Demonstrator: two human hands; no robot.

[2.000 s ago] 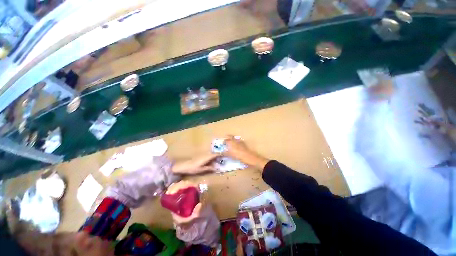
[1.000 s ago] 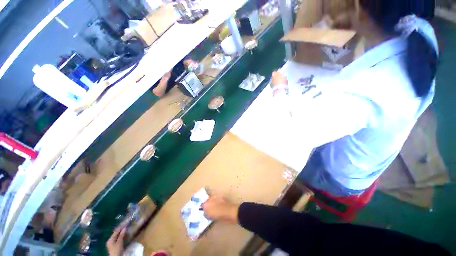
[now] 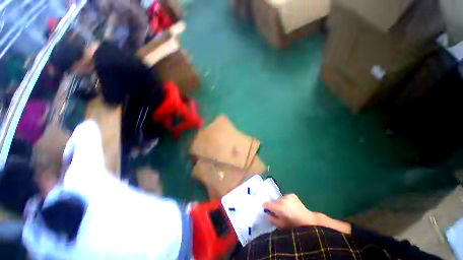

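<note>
A white square plate point(image 3: 250, 208) with rounded corners and dark pegs lies tilted near my lap, at the lower middle. A second light edge shows at its upper right; I cannot tell whether it is another plate. My right hand point(image 3: 288, 210), bare with a black sleeve, reaches in from the right. Its curled fingers are over the plate's right part, at a dark peg. Blur hides whether they grip the peg or the plate. My left hand is out of the picture.
A person in white point(image 3: 122, 213) sits at the left, beside a red stool point(image 3: 205, 233). Flat cardboard point(image 3: 223, 142) lies on the green floor point(image 3: 284, 101). Large cartons point(image 3: 355, 66) stand at upper right. Another red stool point(image 3: 177, 109) is farther off. Dark plaid cloth point(image 3: 304, 244) covers my lap.
The view has swung right and down, from the bench and green belt to the floor and my lap. My right hand has left the small plate on the bench and is at the white plate.
</note>
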